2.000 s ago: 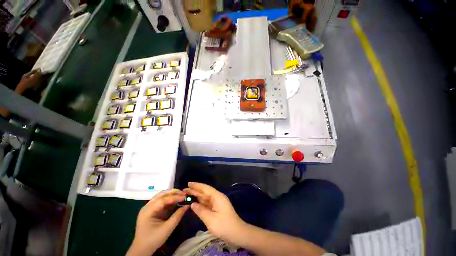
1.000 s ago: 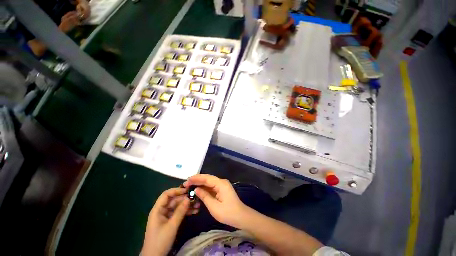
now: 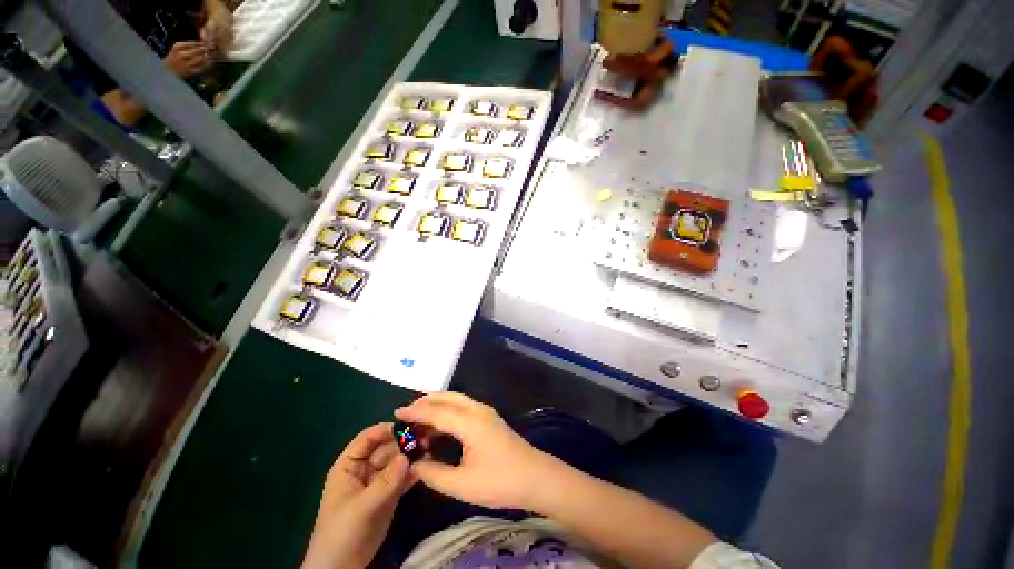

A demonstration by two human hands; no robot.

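A small dark unit (image 3: 407,439) with a few lit coloured marks on its face is held in front of my lap. My left hand (image 3: 361,483) grips it between fingertips and thumb. My right hand (image 3: 478,450) is at its right side, thumb and fingers curved around a gap, fingertips at the unit's edge. The white blister tray (image 3: 400,322) holds rows of square units on the green conveyor. A red-brown fixture (image 3: 688,260) with a square unit in its pocket sits on the perforated plate (image 3: 623,239).
The machine's front panel has silver buttons and a red emergency stop (image 3: 753,402). A teach pendant (image 3: 828,133) and yellow-tipped pieces (image 3: 796,182) lie at the bed's rear right. Another person's hands (image 3: 189,58) are at a tray, upper left. A fan (image 3: 50,178) stands left.
The view has swung, so tray and machine sit further right. The unit in my fingers has turned and now shows coloured marks instead of a white spot.
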